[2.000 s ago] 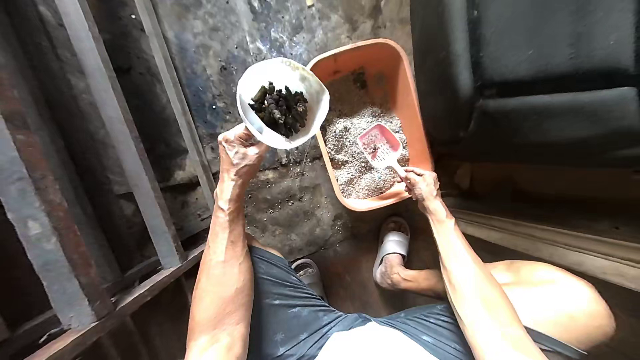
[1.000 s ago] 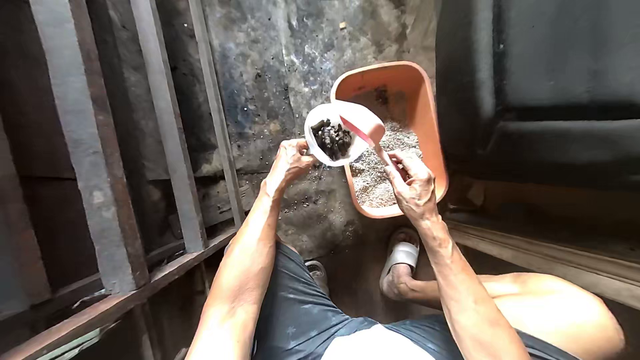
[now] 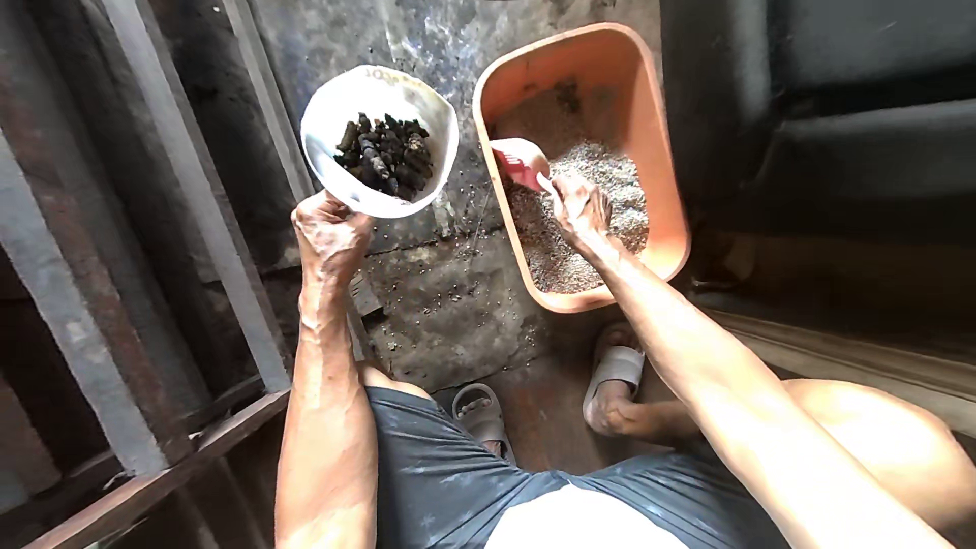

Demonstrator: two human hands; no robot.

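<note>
My left hand [image 3: 332,229] grips the near edge of a white plastic bag or bowl-like container [image 3: 324,130], which holds dark, elongated clumps [image 3: 385,156]. Inside an orange plastic litter box [image 3: 671,206], my right hand [image 3: 583,206] is closed on the white handle of a pink scoop [image 3: 522,162]. The scoop's head is at the box's left wall, tilted, and what it may carry cannot be seen. Grey granular litter [image 3: 602,171] covers part of the box's bottom, below and around my right hand.
Scattered granules lie on the worn concrete floor [image 3: 450,305] left of the box. A slatted wooden frame [image 3: 175,191] stands at the left, a dark panelled thing [image 3: 862,152] at the right. My sandalled feet [image 3: 618,366] are close to the box's near edge.
A second ago the scoop was over the white container; now my right hand has it down inside the orange box. The container has moved left, away from the box.
</note>
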